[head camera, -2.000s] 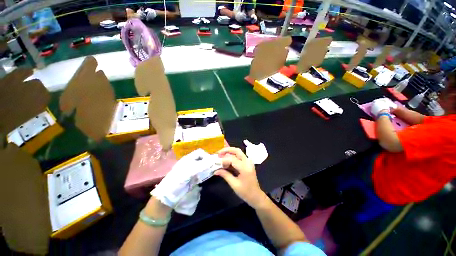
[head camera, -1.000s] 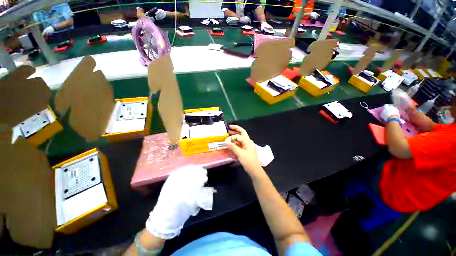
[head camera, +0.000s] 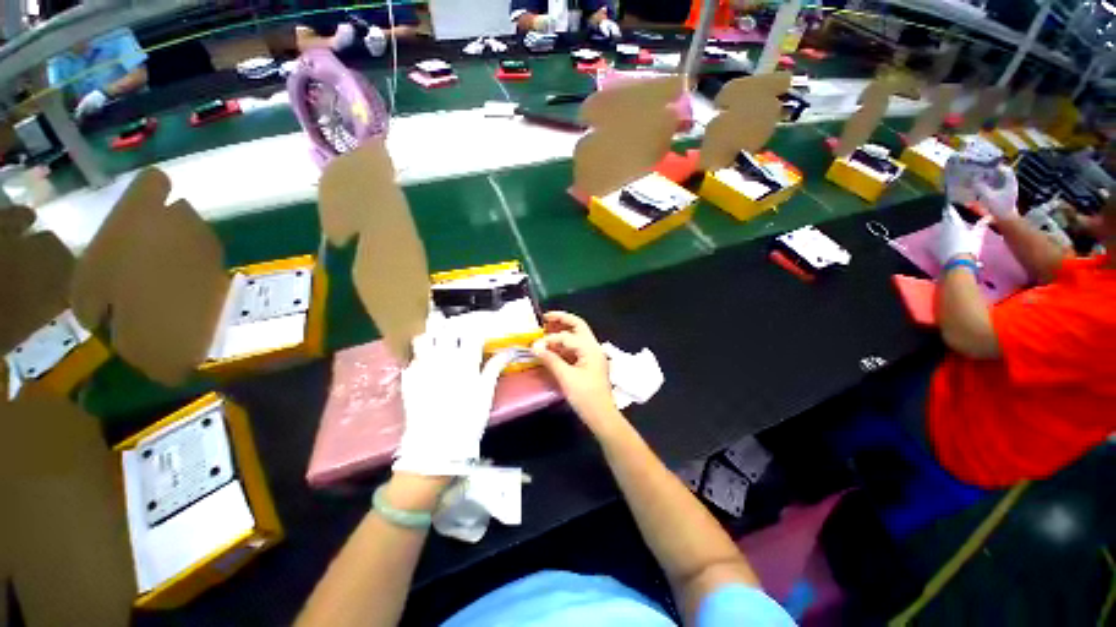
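Observation:
An open yellow box (head camera: 471, 272) with a brown lid (head camera: 389, 263) standing up at its left lies on a pink-wrapped pad (head camera: 357, 410). A dark item and flat white contents show in the box. My left hand (head camera: 447, 398), in a white glove, lies over the box's front left part and hides much of its front wall. My bare right hand (head camera: 573, 367) has its bent fingertips at the front right corner, close to the left fingertips. A whitish strip shows between the hands; whether either hand grips it or the box is unclear.
Crumpled white wrap (head camera: 490, 496) is by my left wrist, a white bundle (head camera: 634, 374) right of the pad. An open box (head camera: 196, 472) stands near left; others line the green belt (head camera: 514, 227). A person in red (head camera: 1022, 367) works at right.
My left hand has moved up from below the pad onto the front of the box. My right hand has stayed at the corner, its fingers shifted slightly. The camera view has shifted a little.

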